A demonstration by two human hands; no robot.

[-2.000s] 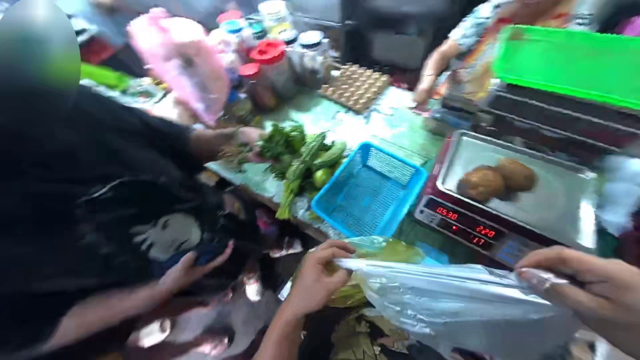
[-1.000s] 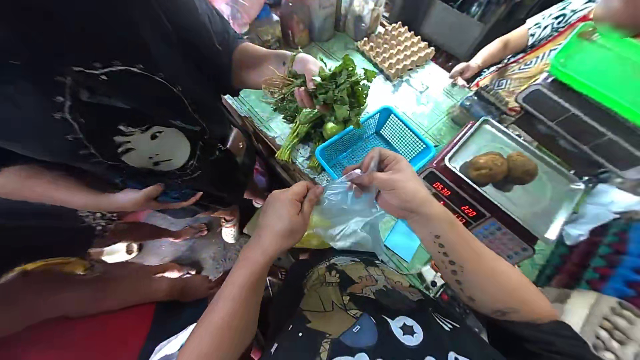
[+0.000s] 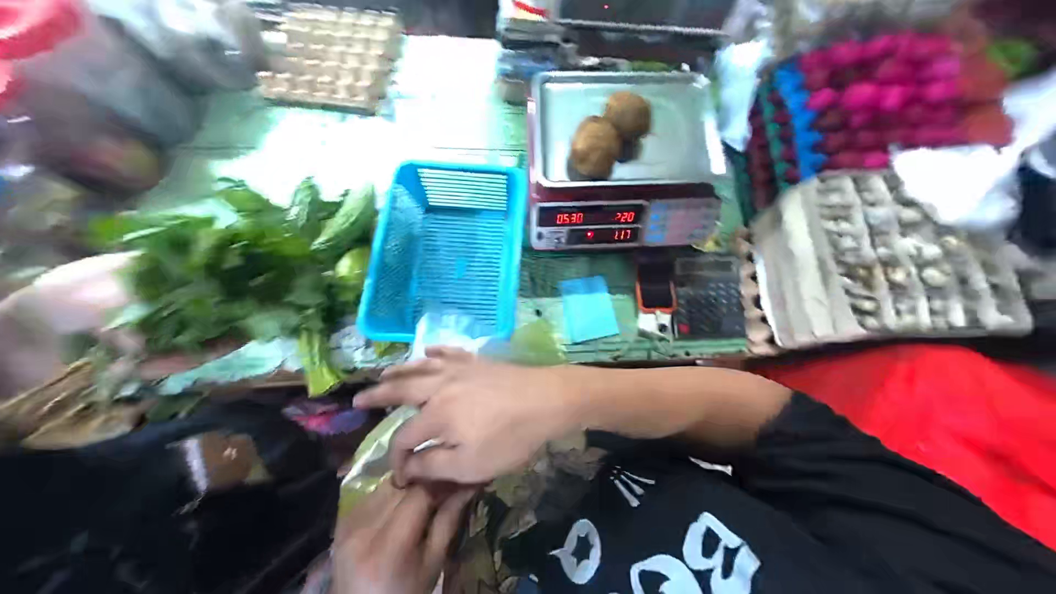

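My right hand point(image 3: 470, 412) crosses in front of my body near the table's front edge, palm down, over a thin clear plastic bag point(image 3: 375, 454). My left hand point(image 3: 404, 528) is just below it, blurred, its fingers touching the right hand's fingers. Part of the bag shows beside and above my hands; their exact hold on it is hidden. An empty blue plastic basket point(image 3: 441, 247) lies beyond my right hand. Leafy greens and green vegetables point(image 3: 239, 264) are left of it. To its right, two round brown potatoes point(image 3: 610, 136) rest on a digital scale's metal tray point(image 3: 681, 132).
Another person's hand point(image 3: 74, 305) is at the greens. An egg tray point(image 3: 330, 58) stands at the back; a carton tray of small eggs point(image 3: 899, 256) is at the right. A blue paper point(image 3: 588, 309) and a calculator point(image 3: 708, 297) lie by the table's front edge.
The view has turned strongly. My hands, apart with the bag stretched between them two seconds ago, are now together, the right over the left. The potatoes remain on the scale.
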